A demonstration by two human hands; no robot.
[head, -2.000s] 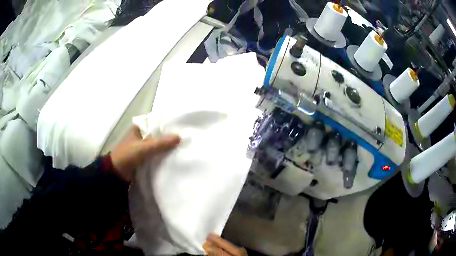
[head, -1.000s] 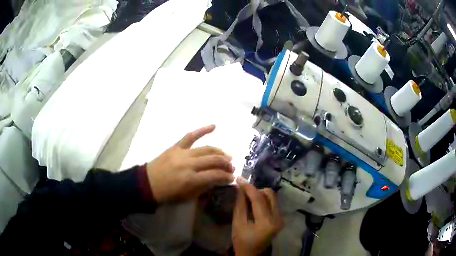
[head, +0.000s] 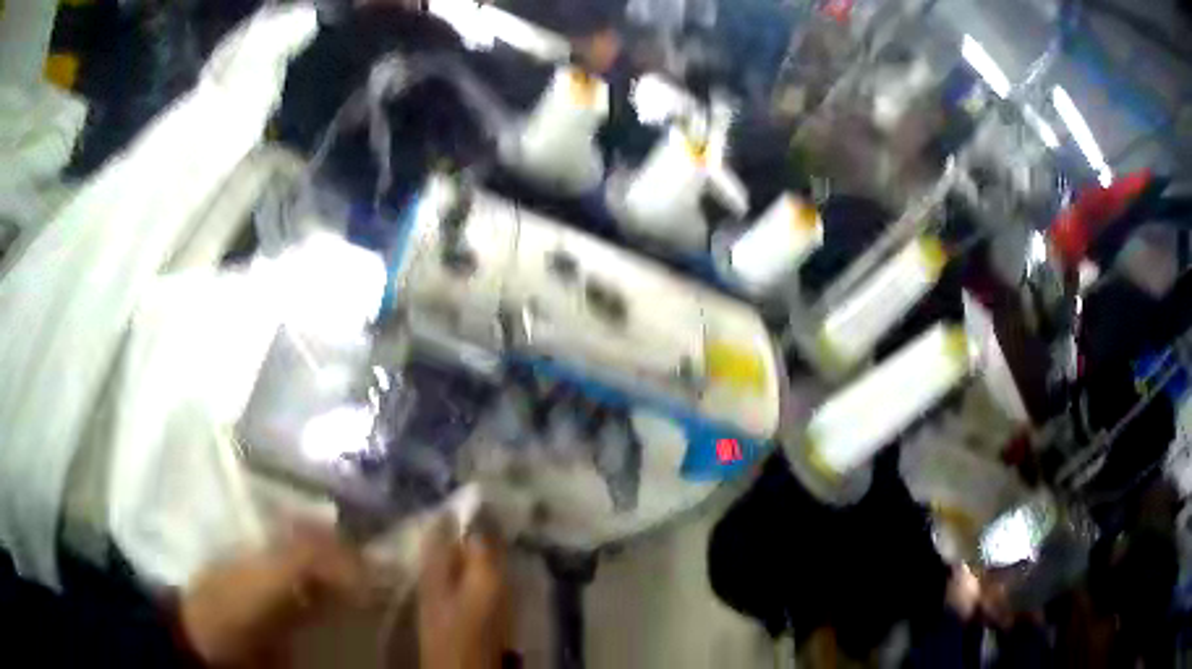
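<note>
The frame is blurred. A white garment panel (head: 183, 431) lies left of the needle area, its upper part by the presser foot area (head: 343, 425) under a bright lamp. The white overlock machine (head: 601, 294) with a blue stripe stands right of it. My left hand (head: 268, 595) is at the bottom left, below the panel. My right hand (head: 464, 595) is just right of it, in front of the machine, with its fingers closed on a small white fabric piece (head: 425, 525) that stretches between the hands. What my left fingers hold is too blurred to tell.
A long white fabric stack (head: 79, 353) lies at the far left. Several thread cones (head: 889, 399) stand behind and right of the machine. Grey strips (head: 379, 111) hang behind it. A person's hand (head: 965, 591) shows at the right, near a bright screen-like object (head: 1016, 536).
The view has swung right, so the machine appears further left. My hands are now below the needle area with a small white piece between them, away from the large panel.
</note>
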